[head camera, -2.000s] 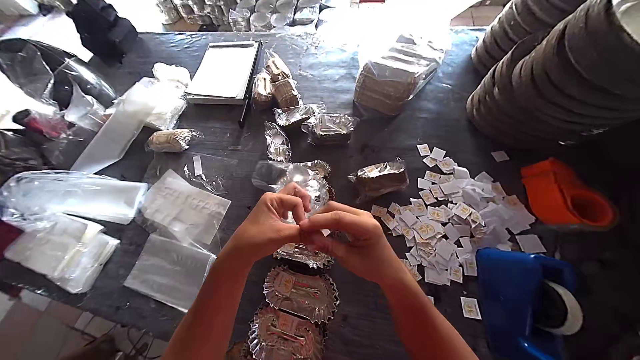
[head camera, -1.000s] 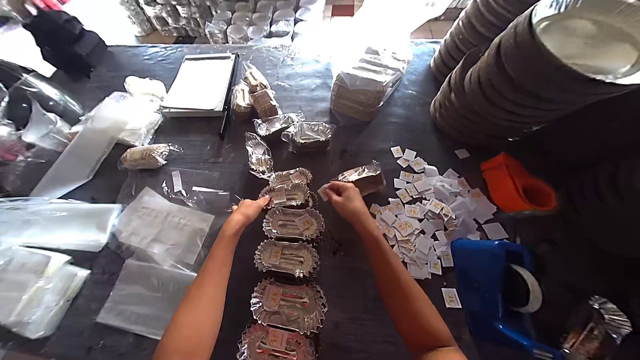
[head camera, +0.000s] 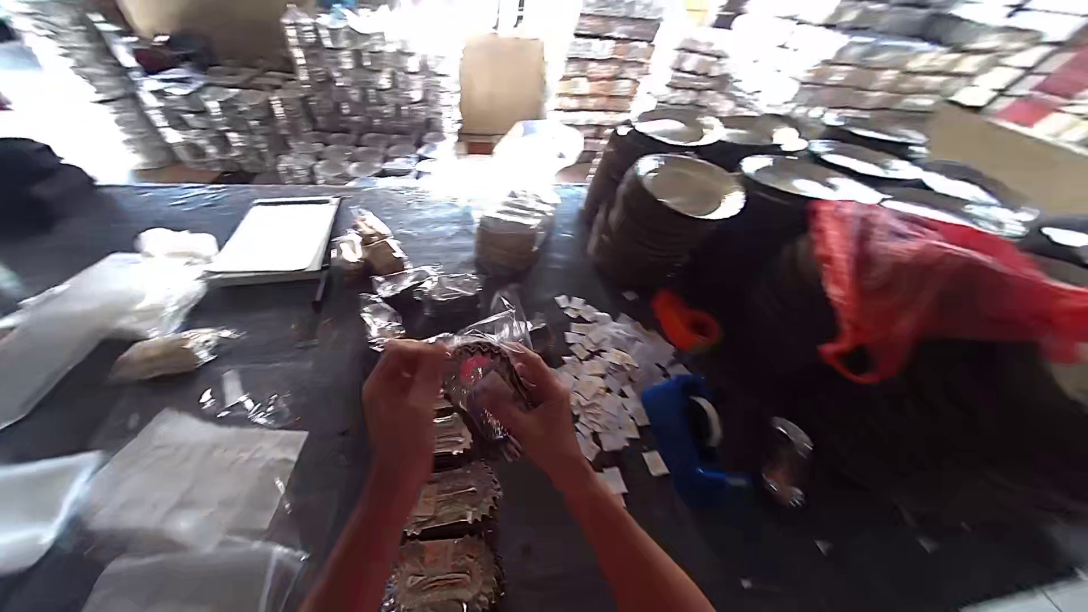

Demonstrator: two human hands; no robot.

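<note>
Between my two hands is a clear plastic bag (head camera: 507, 327) with a stack of fluted foil-like cups (head camera: 476, 370) in it, something pink showing on top. My right hand (head camera: 531, 404) grips the stack from the right, thumb across its face. At the stack's upper left edge, my left hand (head camera: 408, 382) pinches the plastic. Below them a row of fluted stacks (head camera: 450, 569) with small paper labels runs toward me. Small white printed paper slips (head camera: 608, 374) lie scattered to the right of my right hand. The blur hides the fingertips' exact contact.
Right of the slips are a blue tape dispenser (head camera: 693, 442), an orange tape ring (head camera: 684, 321) and a red plastic bag (head camera: 926, 280). Tall stacks of round pans (head camera: 667, 204) stand behind. Clear bags (head camera: 183, 484), a wrapped bundle (head camera: 170, 353) and a white pad (head camera: 276, 236) lie left.
One second ago my hands were apart at the top of the row; now they are together, holding a bagged stack. The view has tilted up and shows more on the right.
</note>
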